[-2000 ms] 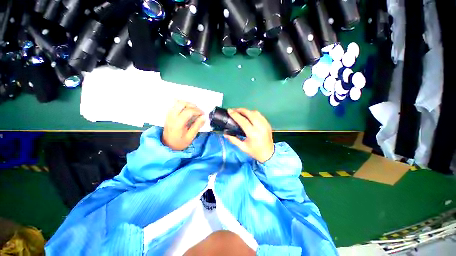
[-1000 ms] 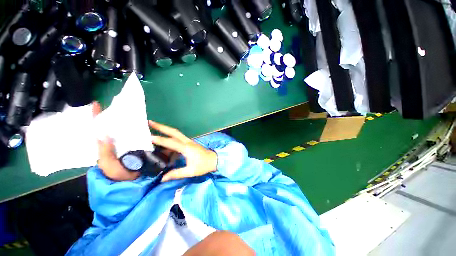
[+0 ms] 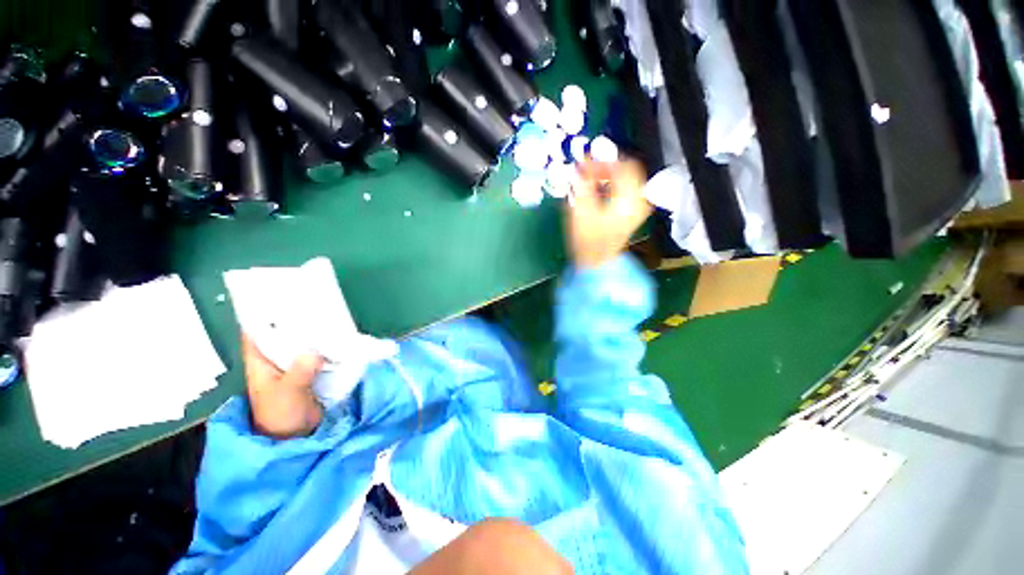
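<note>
My left hand (image 3: 281, 388) holds a white wipe (image 3: 294, 309) in front of my chest, near the bench edge. Whether a lens barrel is under the wipe cannot be seen. My right hand (image 3: 606, 208) is stretched out to the right, blurred, at the lower right side of the pile of round white discs (image 3: 545, 152). Its fingertips are by the discs; whether they hold one I cannot tell. A flat stack of white wipes (image 3: 118, 359) lies on the bench to the left. Many black lens barrels (image 3: 455, 135) lie heaped along the back of the bench.
The green bench (image 3: 449, 247) has its front edge running diagonally before me. Upright black trays (image 3: 775, 146) with crumpled white sheets (image 3: 724, 112) between them stand at the right. A brown cardboard piece (image 3: 733, 286) and white pipes (image 3: 898, 337) are lower right.
My right hand has left the barrel and wipe at my chest and reached right to the discs. My left hand's wipe has lowered. The barrel seen there before is out of sight. The view has shifted slightly right.
</note>
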